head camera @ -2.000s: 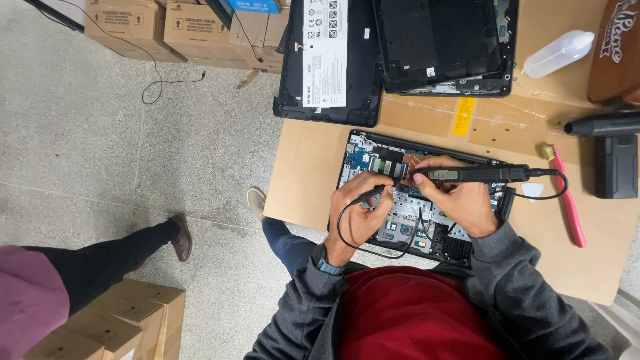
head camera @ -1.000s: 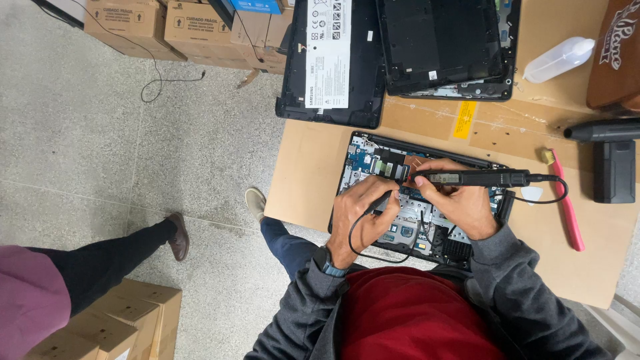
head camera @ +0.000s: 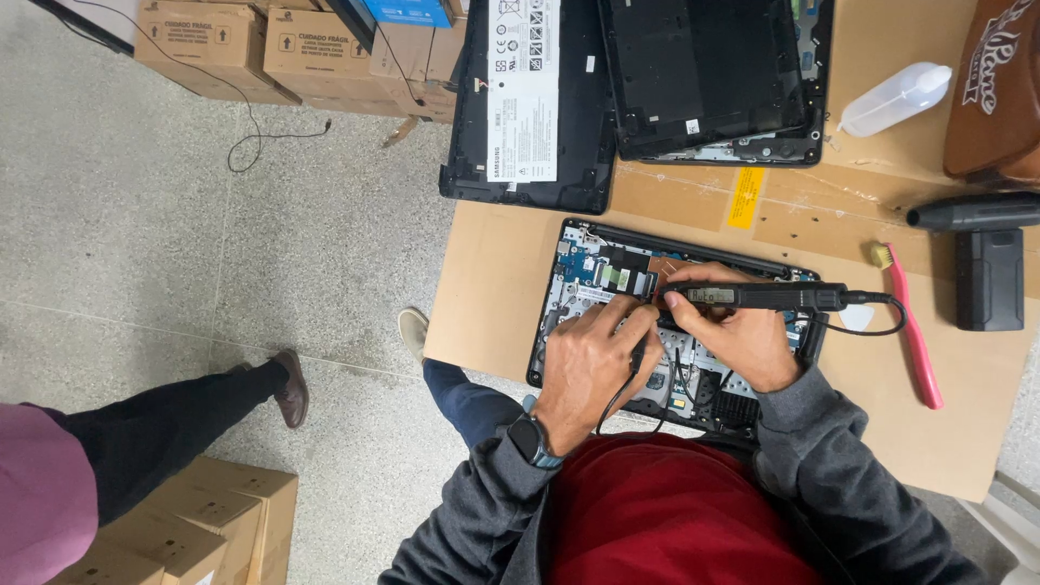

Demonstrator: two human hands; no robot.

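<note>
An opened laptop base [head camera: 556, 325] with its circuit boards exposed lies on the cardboard-covered table in front of me. My right hand [head camera: 731, 329] grips a black pen-type digital multimeter [head camera: 756, 296] with a small lit display, its tip pointing left at the middle of the board. My left hand [head camera: 597, 357] holds a black test probe [head camera: 639, 354] with a cable, close to the meter's tip. Fingers hide both contact points. A copper heat-sink plate [head camera: 666, 266] shows just above the fingertips.
A laptop cover with a white battery [head camera: 524, 97] and stacked laptop parts [head camera: 707, 73] lie beyond. To the right are a plastic bottle [head camera: 898, 97], pink brush [head camera: 916, 341], black cordless tool [head camera: 987, 268] and brown case [head camera: 995, 97]. Another person's leg [head camera: 179, 418] and cardboard boxes [head camera: 195, 520] are at left.
</note>
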